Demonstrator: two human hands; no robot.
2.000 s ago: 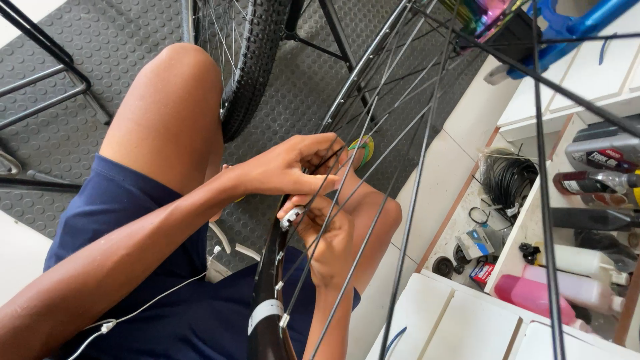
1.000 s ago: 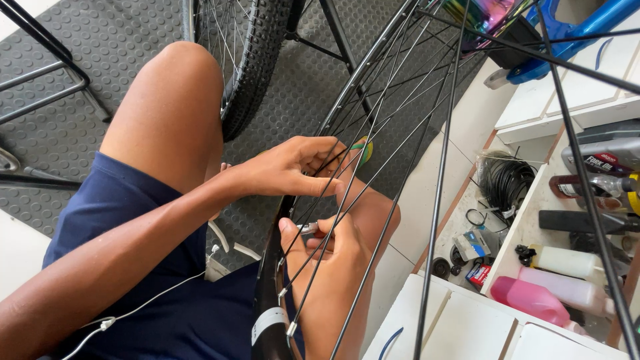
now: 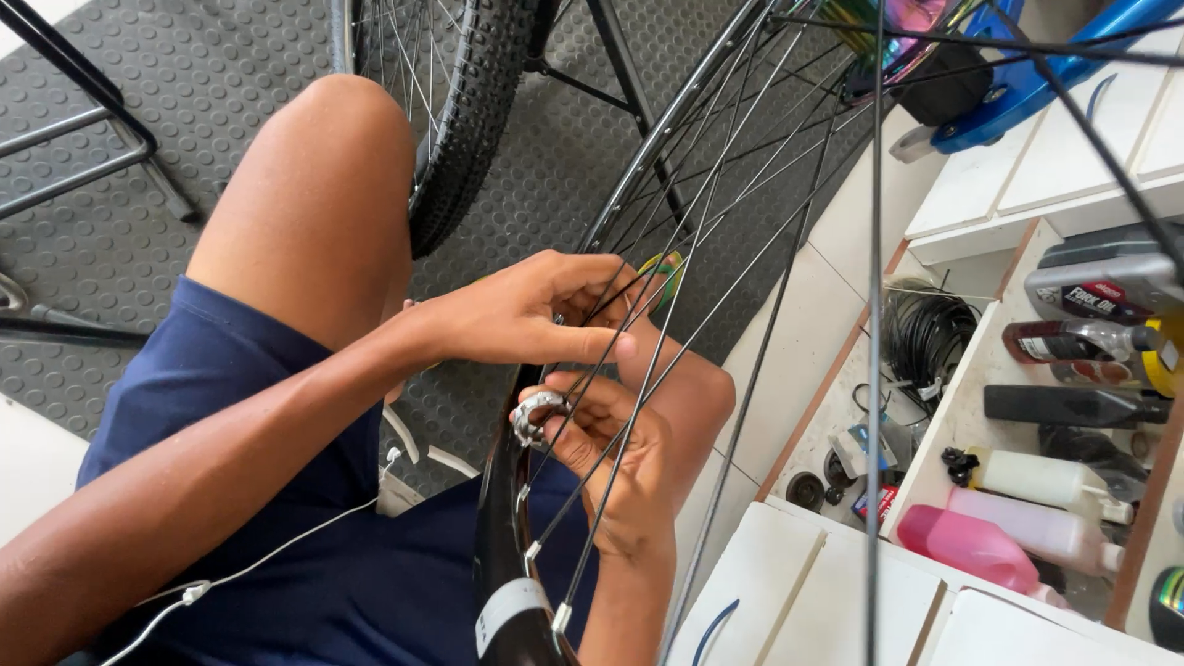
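A bicycle wheel with a black rim [image 3: 499, 518] and thin spokes [image 3: 708, 208] stands across the view in front of my lap. My left hand [image 3: 546, 310] lies over the rim, its fingers curled around it among the spokes and its thumb stretched out along them. Just below it, my right hand [image 3: 615, 444] pinches a round metal spoke wrench [image 3: 539, 418] between thumb and fingers, beside the inner edge of the rim. Silvery spoke nipples [image 3: 561, 618] show lower on the rim. Whether the wrench sits on a nipple is not clear.
A second wheel with a knobby tire [image 3: 476, 120] stands beyond my knee. Black metal stand legs [image 3: 629, 74] are near it. At right, an open white drawer [image 3: 962, 407] holds bottles and coiled black cable [image 3: 925, 338]. A white cord [image 3: 277, 550] crosses my lap.
The spoke wrench has turned in my right hand, and its round face now shows more fully. The right fingers have shifted around it. My left hand has stayed in about the same place.
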